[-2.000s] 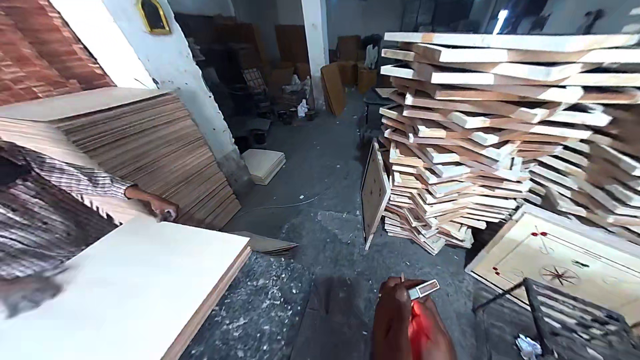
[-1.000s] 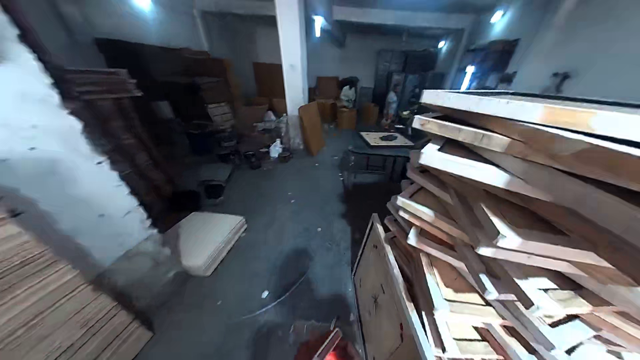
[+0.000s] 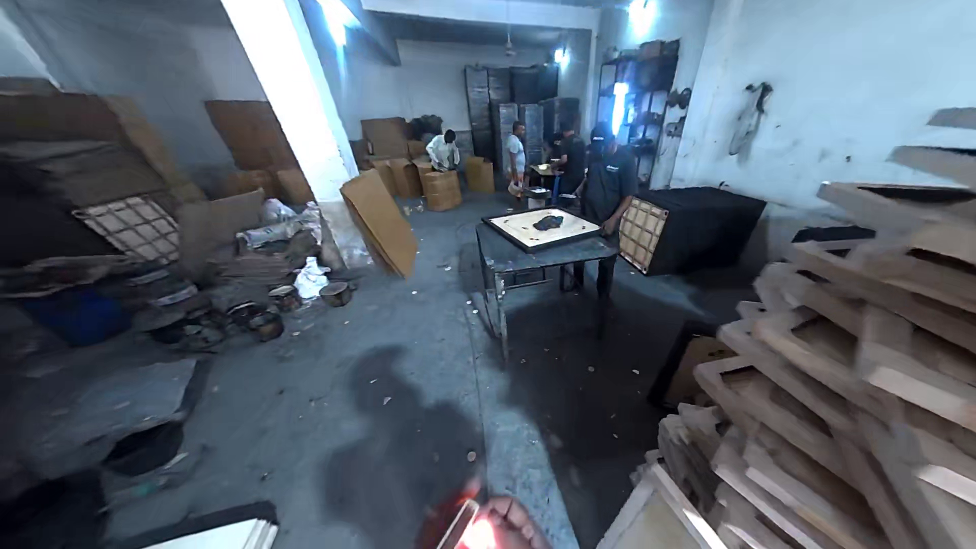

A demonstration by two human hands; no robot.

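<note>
At the bottom edge, my two hands are close together around a bright glow. My left hand (image 3: 436, 520) is blurred and reddish, against a small flat box (image 3: 458, 524) that resembles a matchbox. To the right of the box, my right hand (image 3: 512, 521) has its fingers curled beside the glow; what they hold is hidden. Farther off, a black-framed carrom board (image 3: 526, 216) lies on a dark metal table (image 3: 526, 259), with a dark cloth-like thing (image 3: 548, 223) on it. A person in dark clothes (image 3: 611, 179) stands behind the table, a hand at the board's edge.
A tall stack of wooden frames (image 3: 823, 381) rises close on the right. A white pillar (image 3: 293, 99) with a leaning brown board (image 3: 380, 225) stands left of the walkway. Pots (image 3: 263, 320) lie on the left floor. Several people are farther back, near cartons (image 3: 442, 191).
The view has swung and moved forward past the plywood stack and the other person's hands at the left. The table and carrom board appear larger and nearer. My hands remain low in the view.
</note>
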